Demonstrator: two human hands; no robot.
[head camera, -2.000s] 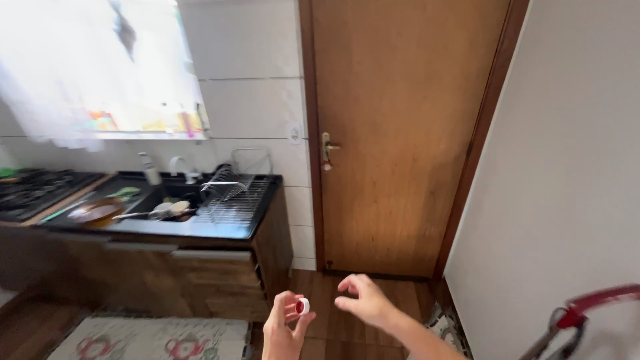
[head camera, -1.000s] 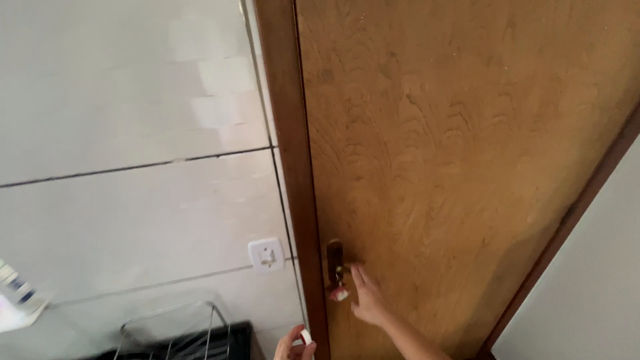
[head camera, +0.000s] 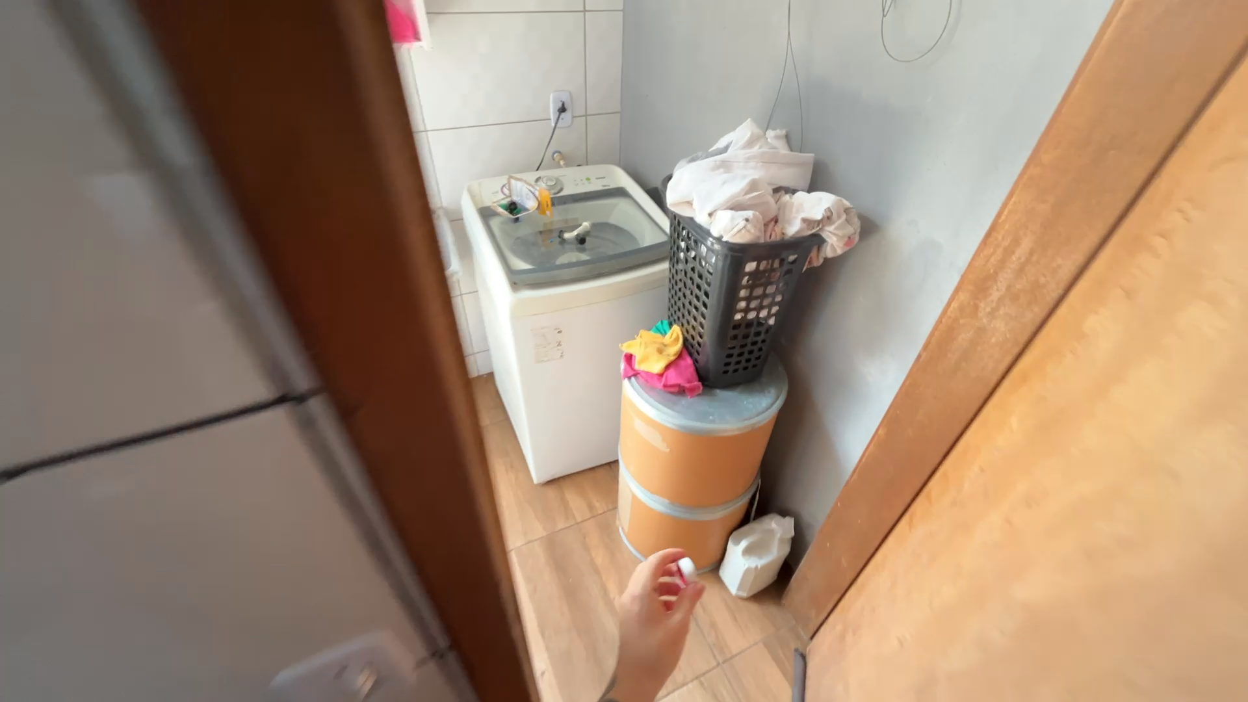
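My left hand, low in the middle of the head view, holds a small white and red object between thumb and fingers; its exact kind is unclear. It is held in front of the foot of an orange drum with grey rims. My right hand is out of the frame. The wooden door stands open on the right. Through the doorway, a white top-loading washing machine is seen beside a dark plastic laundry basket heaped with light clothes.
The wooden door frame runs down the left, beside a tiled wall with a socket. Yellow and pink cloths lie on the drum lid at the basket's foot. A white plastic jug stands on the wood-look floor by the grey wall.
The door, closed in both earlier frames, is now open and shows the laundry area. My right hand, at the door handle a second ago, has left the view. The view has moved a lot.
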